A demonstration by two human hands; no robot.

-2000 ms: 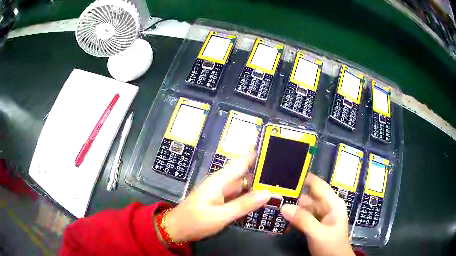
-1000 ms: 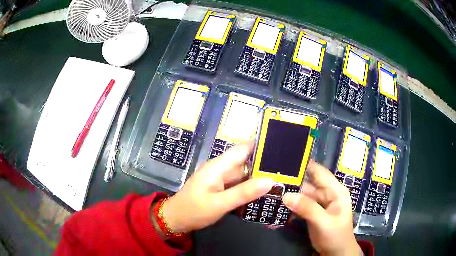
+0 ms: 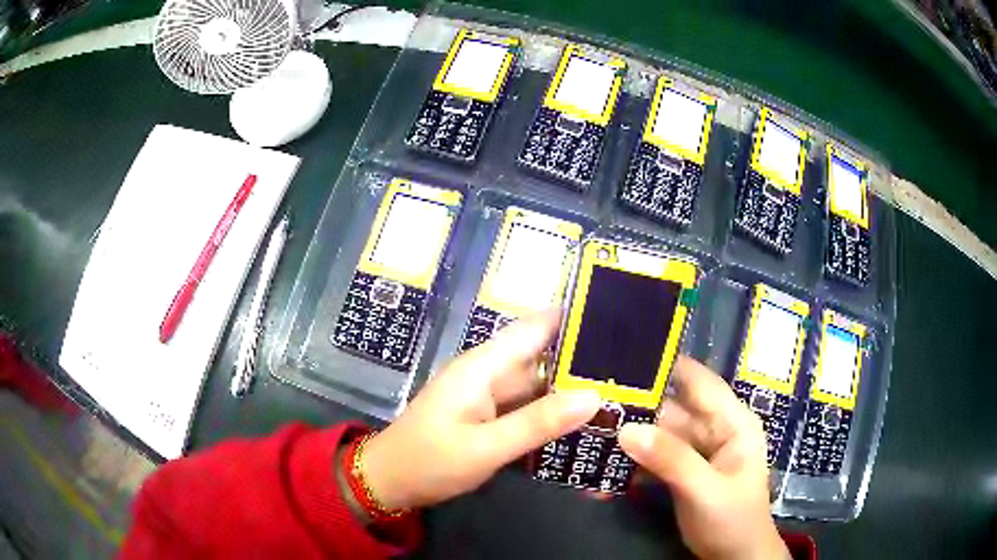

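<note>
A keypad phone (image 3: 623, 328) with a yellow frame and a dark display is held face up above the front row of the phone tray (image 3: 377, 383). My left hand (image 3: 470, 421) grips its left side, thumb near the centre key. My right hand (image 3: 705, 459) grips its lower right side, thumb at the keypad's right. Both hands are bare. Behind and around it, several phones lie face up in the clear tray with lit white displays, such as the front left phone (image 3: 399, 271). The hands and held phone partly cover a lit phone (image 3: 528, 263).
White paper (image 3: 126, 263) lies at left with a red pen (image 3: 208, 257) on it. A thin silver pen-like tool (image 3: 260, 306) lies between paper and tray. A small white fan (image 3: 224, 42) stands at the upper left. The green conveyor belt (image 3: 700, 33) runs beyond the tray.
The view has shifted, so the tray, paper and fan sit slightly higher than two seconds ago. Both hands keep hold of the phone, and its display stays dark.
</note>
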